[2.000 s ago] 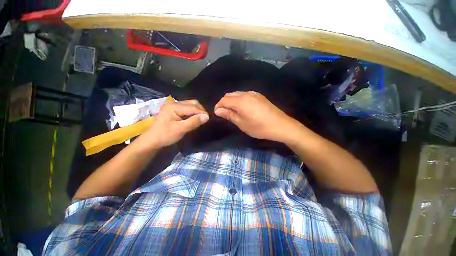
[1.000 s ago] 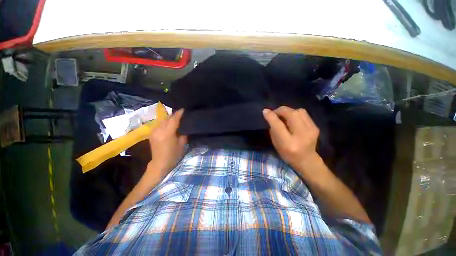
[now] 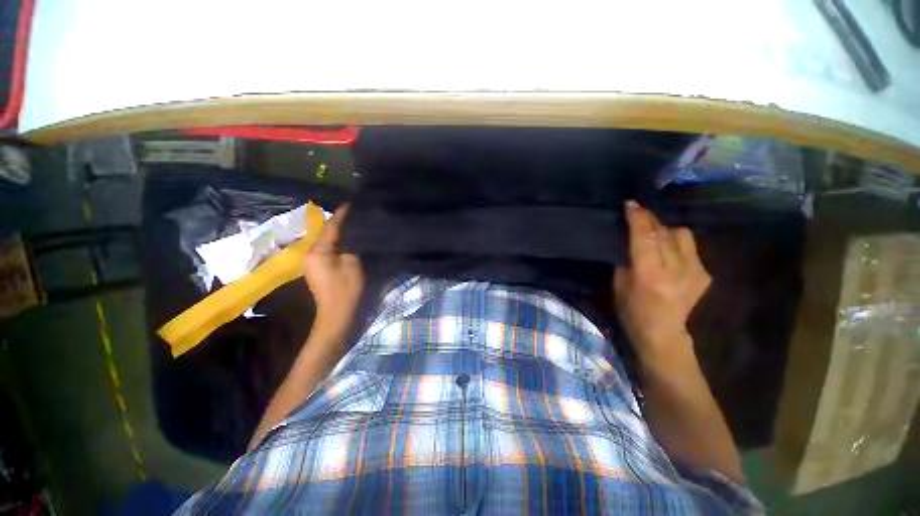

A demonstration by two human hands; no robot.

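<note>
A black garment (image 3: 484,171) lies over my lap, its far part passing under the table edge. A long straight folded strip (image 3: 484,232) of the same black cloth is stretched sideways between my hands. My left hand (image 3: 335,267) grips the strip's left end, thumb on top. My right hand (image 3: 663,267) grips its right end, the thumb pointing forward. The fingers under the cloth are hidden.
A white table (image 3: 454,109) with a wooden edge spans the front. A slim dark tool (image 3: 853,45) lies on it at right. At left are a yellow strip (image 3: 237,299) and white scraps (image 3: 230,257). A brown cardboard box (image 3: 868,363) is at right.
My hands were close together, then moved apart to left and right, and the folded strip now shows stretched between them. The table edge sits lower in view.
</note>
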